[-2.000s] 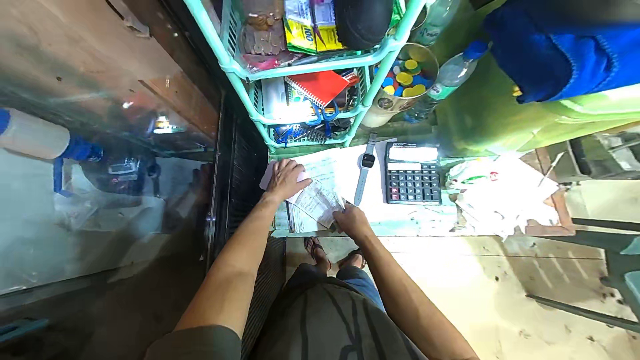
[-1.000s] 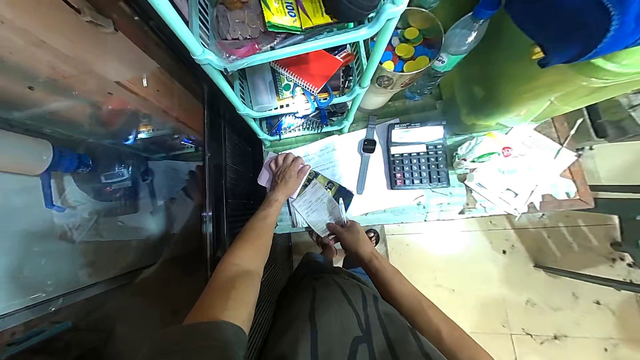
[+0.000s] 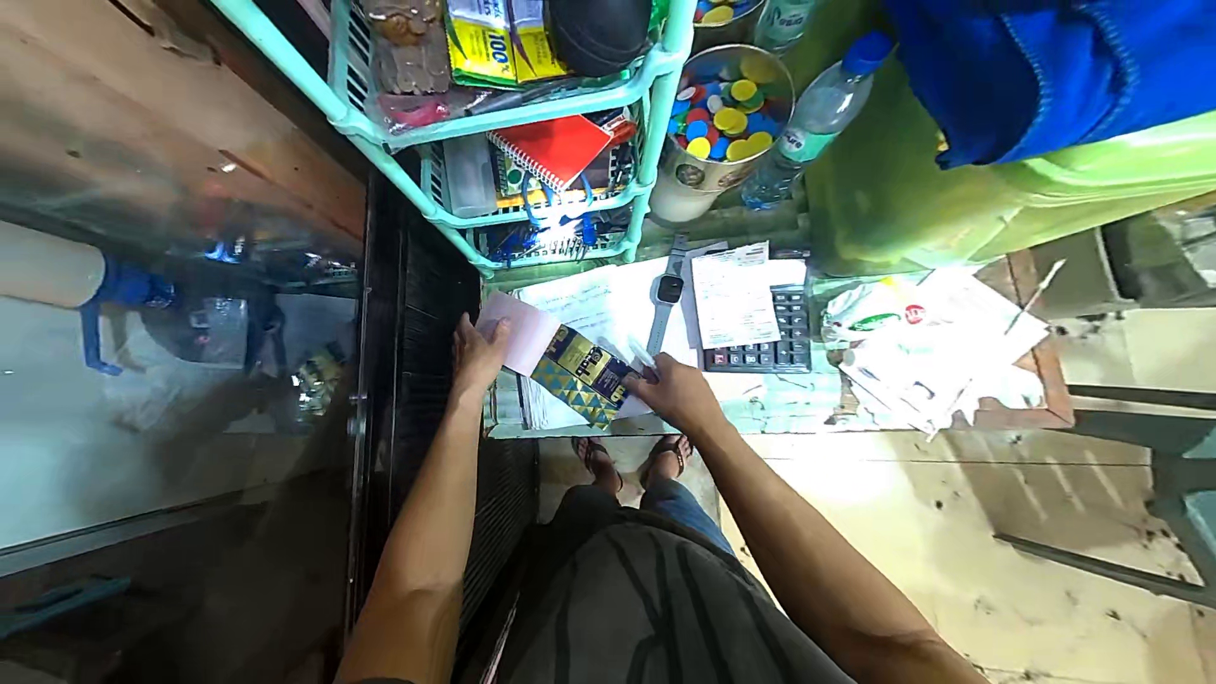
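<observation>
My left hand [image 3: 480, 356] grips a pinkish slip of paper [image 3: 518, 332] at the table's left end. A patterned dark blue and gold packet or card [image 3: 581, 370] lies between my hands, its right end in the fingers of my right hand [image 3: 670, 389]. Something thin and clear shows at my right fingertips. Beneath are white paper sheets [image 3: 579, 304], some with handwriting. A grey smartwatch [image 3: 669, 289] lies on them. Right of it, printed paper slips [image 3: 731, 299] partly cover a black desk calculator [image 3: 791, 328].
A mint plastic rack [image 3: 532, 114] with a red spiral notebook [image 3: 556, 147] stands behind the papers. Beside it are a tub of coloured caps [image 3: 727, 123] and a plastic bottle [image 3: 817, 119]. Plastic bags and papers [image 3: 926, 337] lie at right; a dark panel [image 3: 380, 380] borders the left.
The printed slips now lie over the calculator, which was uncovered before. More of the blue and gold piece shows between my hands, and the pinkish slip is raised in my left hand.
</observation>
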